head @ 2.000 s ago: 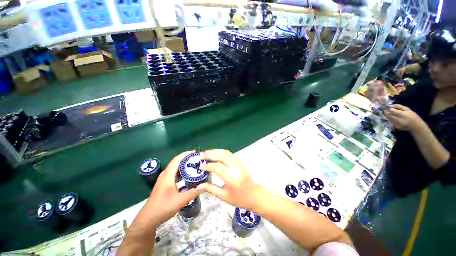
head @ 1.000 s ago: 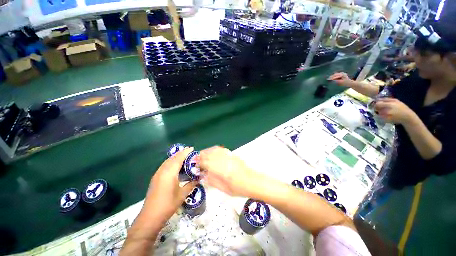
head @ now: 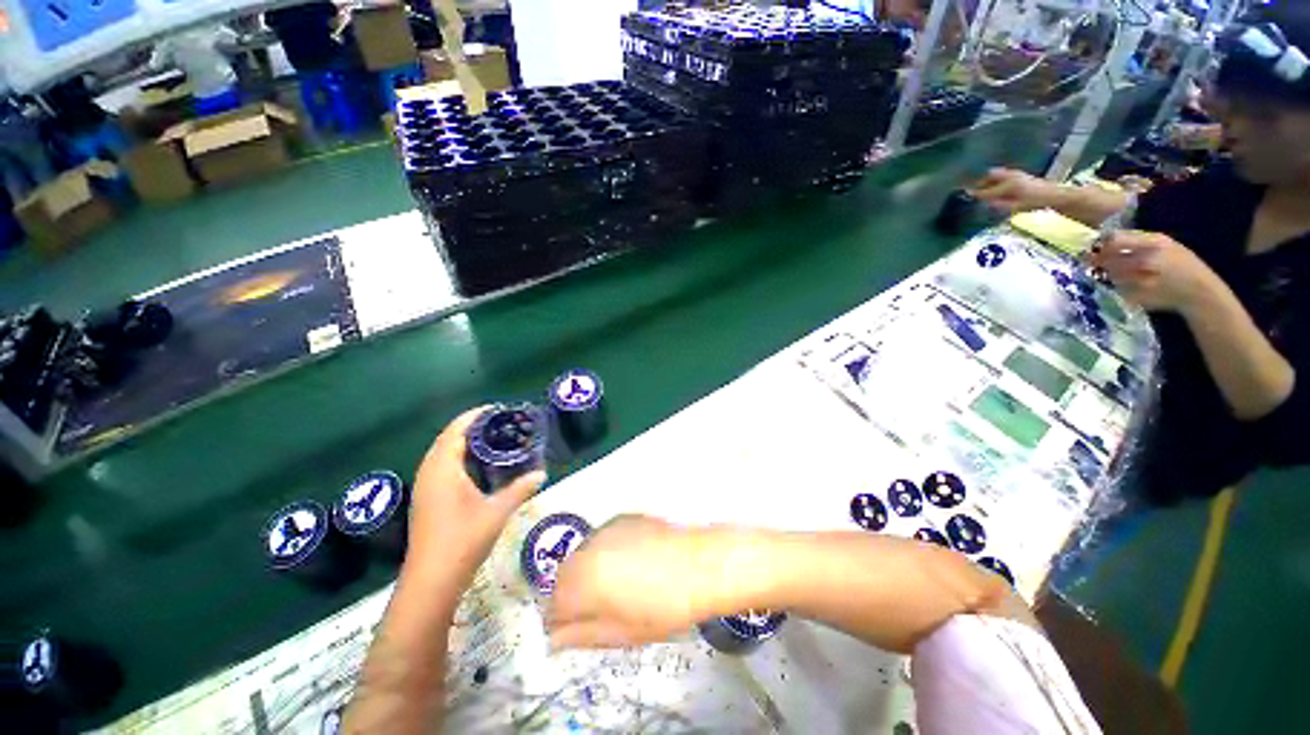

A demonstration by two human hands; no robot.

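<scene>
My left hand (head: 448,495) holds a black cylindrical housing (head: 506,448) upright above the bench edge; its top end looks dark. My right hand (head: 639,582), slightly blurred, is low over the bench, palm down; its fingertips are hidden, so I cannot tell whether it holds anything. A housing with a white three-armed pattern (head: 555,551) stands just beside it, partly covered. Another housing (head: 747,629) is partly hidden under my right forearm. Several flat black discs (head: 905,498) lie on the bench to the right. Small whitish scraps (head: 575,682) lie in front of me.
The green conveyor belt (head: 690,309) carries several housings, one (head: 578,395) just beyond my left hand and two (head: 369,503) left of it. Stacked black trays (head: 560,187) stand behind the belt. Another worker (head: 1221,316) at the right reaches toward a housing on the belt.
My right hand has left the held housing's top and moved down to the bench. That top, white-patterned before, now looks dark. The housings on the belt have shifted right. The other worker's hand has reached out.
</scene>
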